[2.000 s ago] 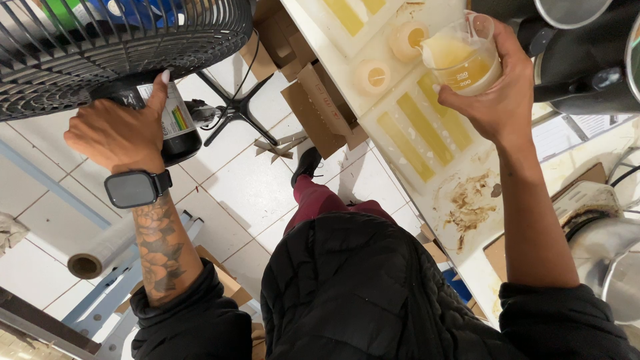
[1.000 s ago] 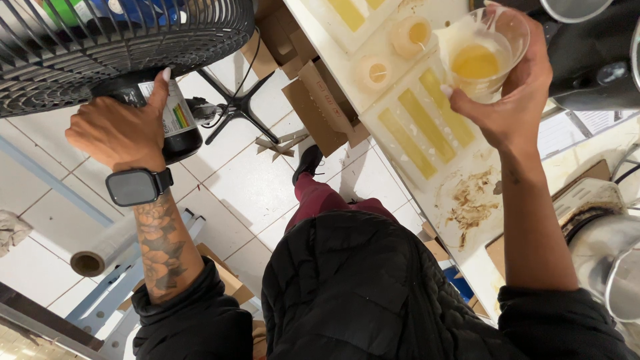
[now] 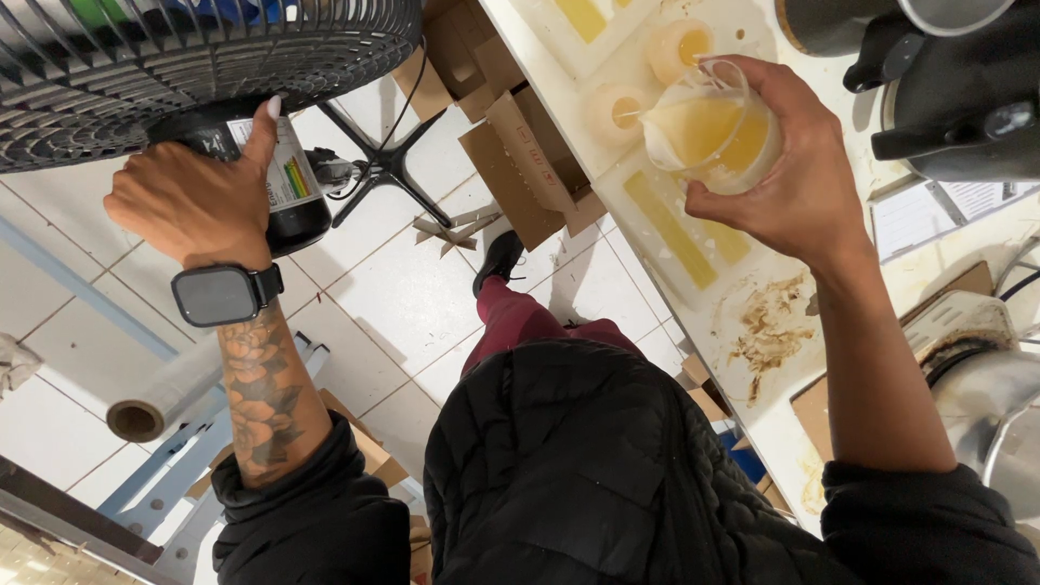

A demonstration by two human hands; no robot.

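My left hand (image 3: 199,191) grips the black motor housing (image 3: 296,231) of a large fan, whose black wire grille (image 3: 203,73) is above it. My right hand (image 3: 800,154) holds a clear measuring beaker (image 3: 715,130) of yellow liquid, tilted with its spout to the left. A thin bit of liquid shows at the spout, over a round pale mold (image 3: 621,114). A second round mold (image 3: 682,50) with yellow in its opening stands behind the beaker. Below the beaker lies a translucent mold (image 3: 674,223) with bar-shaped cavities of yellow.
The white worktable (image 3: 735,325) bears brown stains. Black pots (image 3: 963,89) stand at the upper right, above papers (image 3: 926,215); a metal vessel (image 3: 975,398) is lower right. Cardboard boxes (image 3: 520,171) and the fan's stand (image 3: 386,158) are on the floor. A plastic film roll (image 3: 166,398) lies at left.
The beaker has gone from tilted to more upright and back to tilted, now lower and nearer the round molds. My left hand stays on the fan housing.
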